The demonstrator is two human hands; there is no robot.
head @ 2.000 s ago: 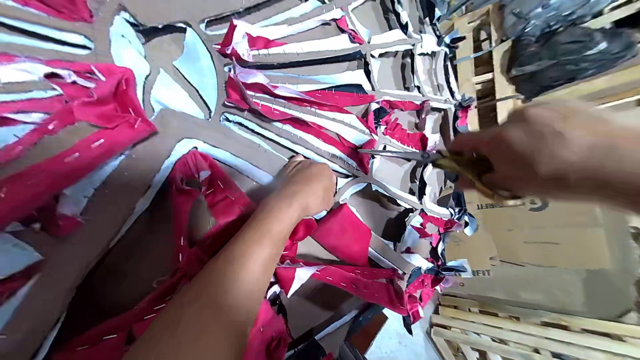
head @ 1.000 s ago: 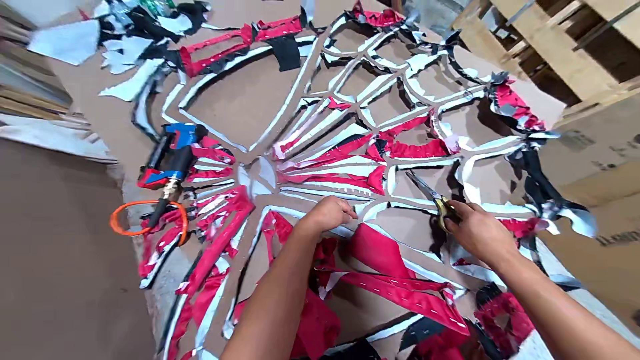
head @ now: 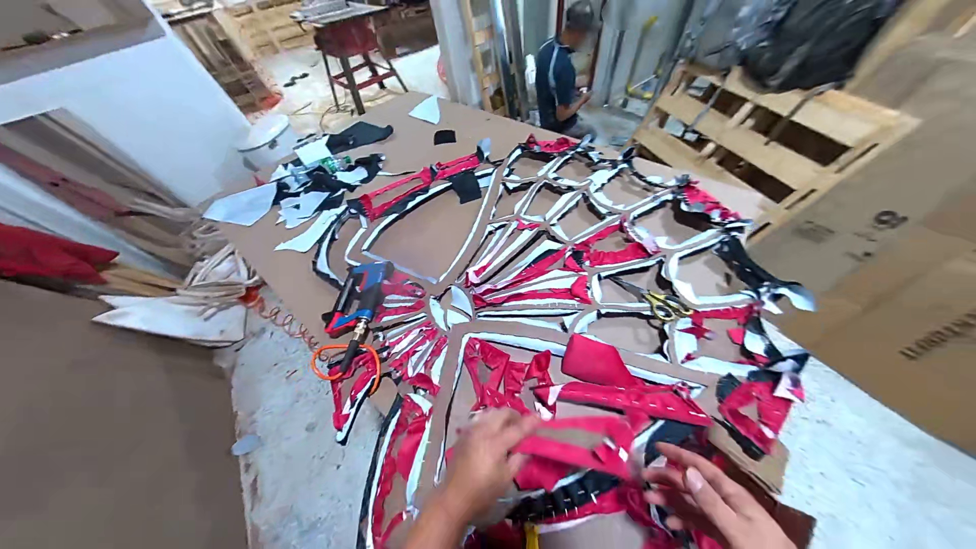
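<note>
A large openwork frame of brown strips, edged with white and black material and stapled red fabric, lies on a brown board. Near its bottom edge my left hand is at the left end of a loose red fabric strip; blur hides its exact grip. My right hand is by the strip's right end, fingers spread. Scissors with yellow handles rest in an opening of the frame. A blue and black pneumatic stapler with an orange hose loop lies at the frame's left.
White and black offcuts are heaped at the board's far left. Beyond the far edge a person in a dark shirt sits or crouches. Wooden pallets and a large cardboard box stand on the right. A red-legged stand is farther back.
My right hand has let go of the scissors, which now lie on the work. Both hands have moved to the red fabric at the near edge. The view has swung up and widened.
</note>
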